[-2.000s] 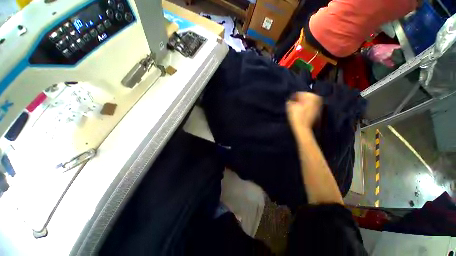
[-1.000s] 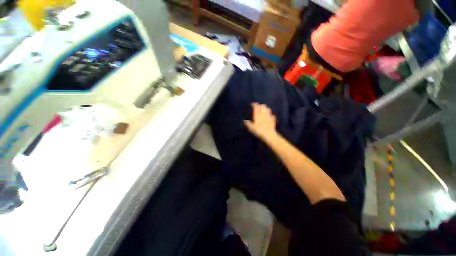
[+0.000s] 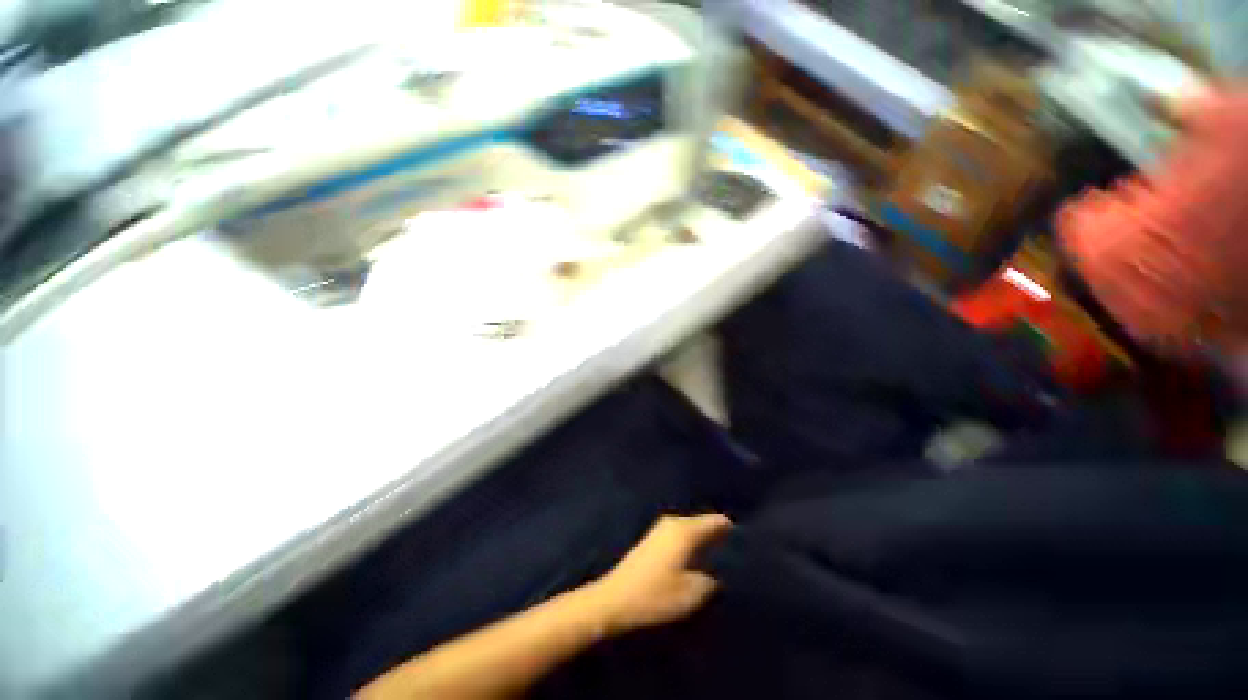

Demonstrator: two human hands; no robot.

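A large dark navy cloth [image 3: 985,561] spreads over the lower right, blurred by motion. My left hand [image 3: 667,574] comes in from the bottom left, its fingers closed on the left edge of this cloth. My right hand cannot be made out; a small pale blur lies among the cloth at the right, and I cannot tell what it is. More navy cloth [image 3: 835,342] lies behind, beside the table's right end. Small silver snips [image 3: 502,328] lie on the white machine bed.
The white sewing table [image 3: 397,513] fills the left, with the cream machine head [image 3: 452,171] and its dark control panel [image 3: 598,116] behind. A cardboard box [image 3: 965,171] stands beyond the table's end. A person in a coral top [image 3: 1163,226] is at the upper right.
The view has swung left and blurred. The right arm that lay over the navy heap is no longer recognisable. My left hand has come in, and navy cloth now spreads across the lower right.
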